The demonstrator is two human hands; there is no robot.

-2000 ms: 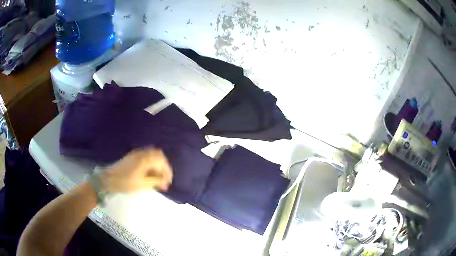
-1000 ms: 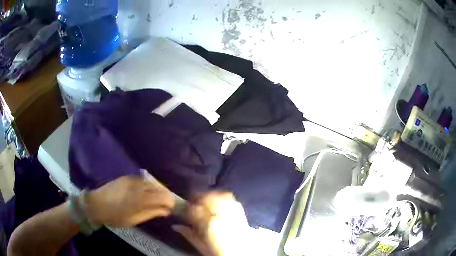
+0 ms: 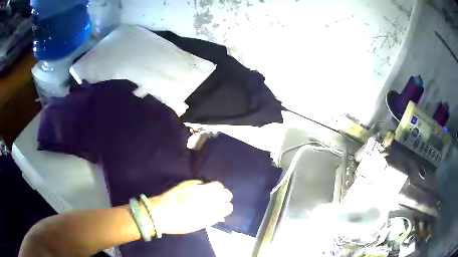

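Note:
My left hand [image 3: 193, 207], with two bracelets at the wrist, reaches in from the lower left. Its fingers are curled over the dark purple fabric; whether they pinch a layer is unclear. A long dark purple panel [image 3: 140, 150] lies on the left of the table and runs down under my left hand and wrist to the bottom of the picture. A squarish stack of small dark purple panels [image 3: 236, 173] lies just right of it, beside my fingers. My right hand is not in view.
The overlock machine [image 3: 369, 175] stands at right under strong glare, its pale cloth plate [image 3: 314, 175] nearer the stack. A white paper sheet [image 3: 145, 65] and black cut pieces [image 3: 236, 100] lie behind. A blue water bottle [image 3: 60, 30] stands back left.
My left hand has moved right, to beside the small stack. My right hand, seen a second ago, is out of view. A long purple panel now extends down to the picture's bottom edge.

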